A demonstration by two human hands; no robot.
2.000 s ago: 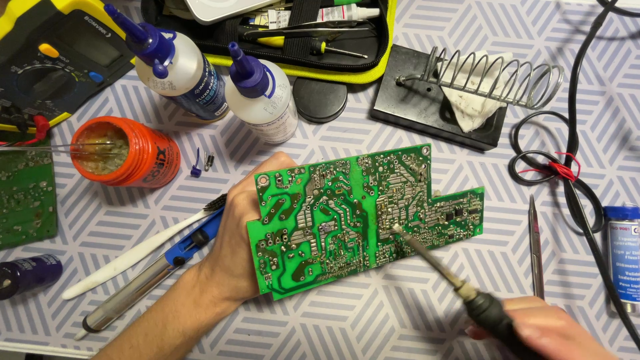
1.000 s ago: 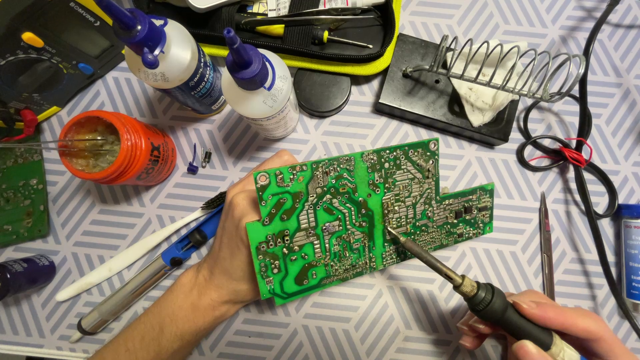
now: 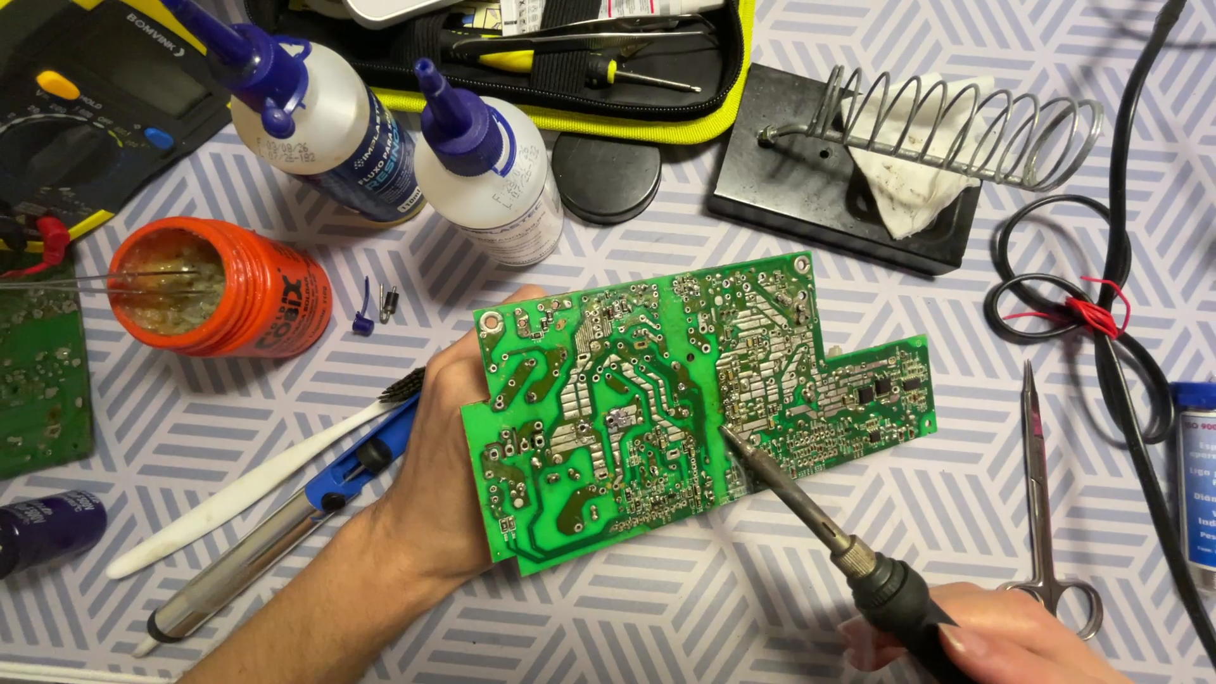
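My left hand (image 3: 442, 475) grips a green printed circuit board (image 3: 594, 356) by its left end, solder side facing up, with the fingers hidden behind it. In my right hand (image 3: 988, 632) is a soldering iron (image 3: 807, 513) with a black handle. Its tip reaches the board right of the middle, beside the bare green strip; whether it touches a joint I cannot tell.
An iron stand (image 3: 855, 199) with a wire coil is at the upper right. Scissors (image 3: 1040, 494) and a black cable (image 3: 1130, 399) lie right. Left are a desoldering pump (image 3: 247, 560), a brush (image 3: 247, 484), an orange flux jar (image 3: 275, 294) and flux bottles (image 3: 494, 190).
The iron's tip has moved across the board, from right of the green strip to its lower edge area. My left hand keeps its hold on the board.
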